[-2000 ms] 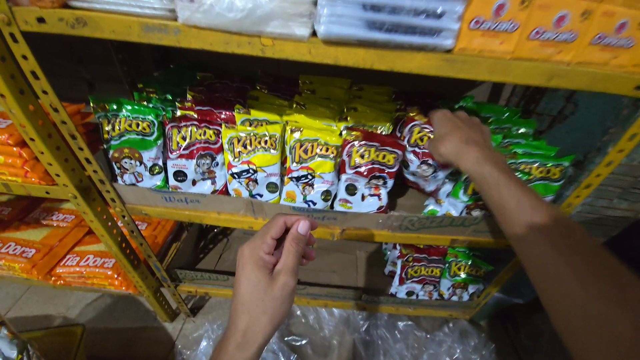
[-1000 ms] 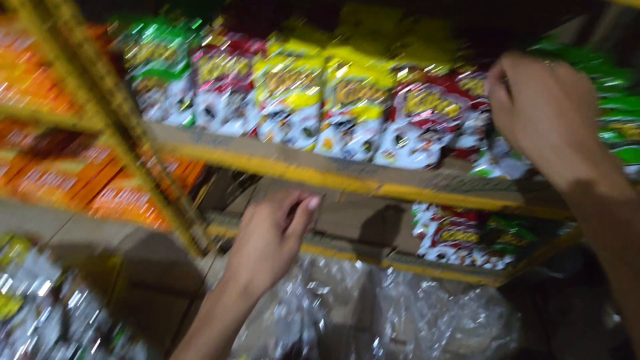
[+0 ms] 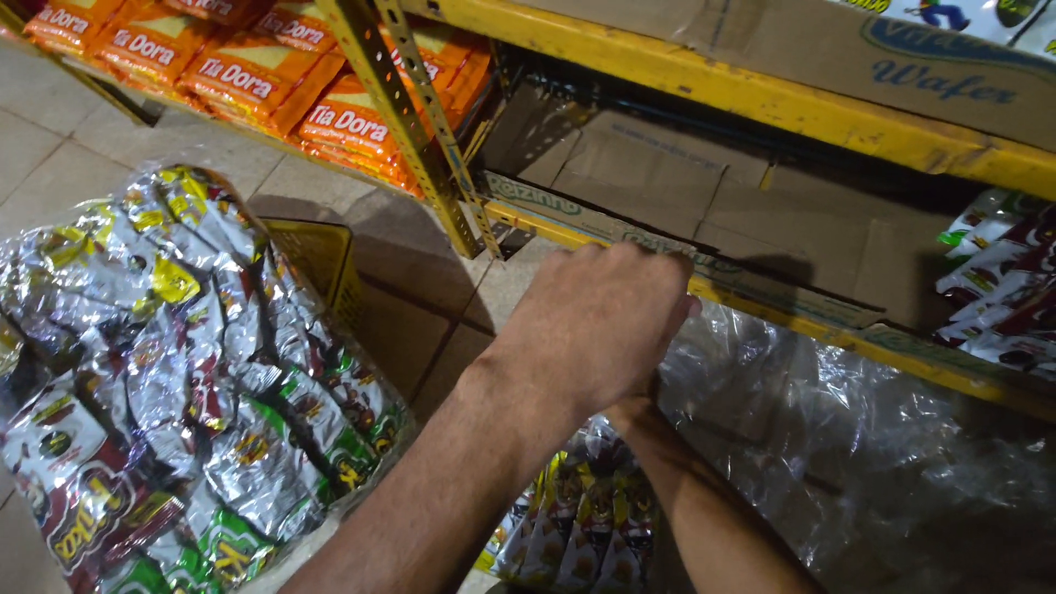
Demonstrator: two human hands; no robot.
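Note:
My left hand [image 3: 606, 309] is at mid-frame, back up, with its fingers curled out of sight. My right hand [image 3: 634, 406] lies behind and below it, mostly hidden, so what either holds does not show. Just right of them spreads crumpled clear plastic film [image 3: 767, 396]. Below the hands, partly behind my arms, are snack packets [image 3: 577, 520] with yellow and dark printing. On the left is a large clear plastic bag [image 3: 206, 371] full of small Kikos snack packets in silver, green, red and yellow.
A yellow metal shelf [image 3: 742, 99] runs across the upper right, above a lower cardboard-lined shelf [image 3: 652, 165] with snack packets [image 3: 1002, 285] at its right end. Orange Tia Dora packets [image 3: 239, 82] fill a shelf at upper left. A yellow plastic crate [image 3: 334, 256] stands behind the big bag.
My right hand has come down from the packets on the shelf to beside my left hand. The view has swung down and left, bringing the large bag of packets fully in.

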